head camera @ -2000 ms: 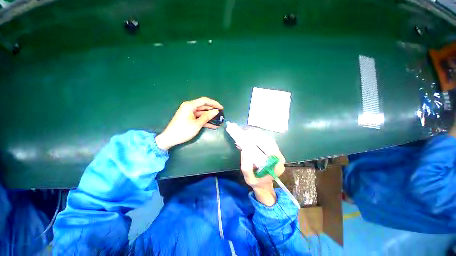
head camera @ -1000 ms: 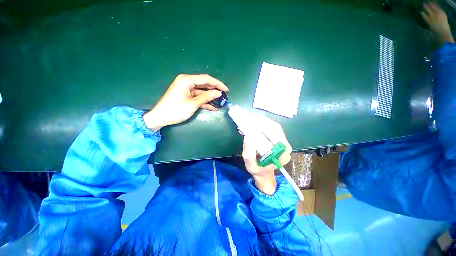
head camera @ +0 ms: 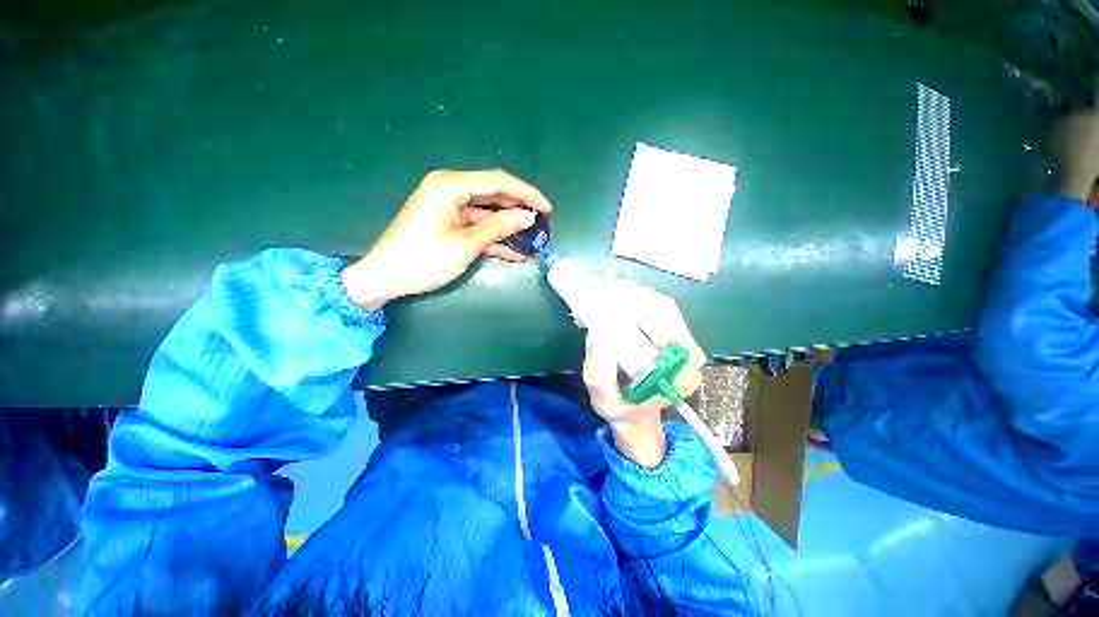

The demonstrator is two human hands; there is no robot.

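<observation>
My left hand [head camera: 448, 241] pinches a small black round part [head camera: 528, 235] between thumb and fingers, a little above the green surface [head camera: 362, 133]. My right hand [head camera: 633, 350] is closed around a white dispensing syringe [head camera: 576, 289], held like a pen. Its narrow tip points up and left at the part's near right edge; whether it touches cannot be told. The green adapter [head camera: 657, 374] shows at the syringe's rear, with a pale hose [head camera: 709, 444] running down from it. A white square sheet [head camera: 675, 212] lies flat to the right of the part.
A patterned strip [head camera: 928, 181] lies flat to the right. Another person's blue sleeve [head camera: 1039, 325] and hand [head camera: 1076, 154] are at the right edge. An open cardboard box [head camera: 777, 452] stands below the surface's near edge. A dark object [head camera: 918, 10] is cut off at the top right.
The view has tipped down since the first frame, so the row of black parts has left it. My hands keep nearly the same pose. The other person's arm has come in at the right.
</observation>
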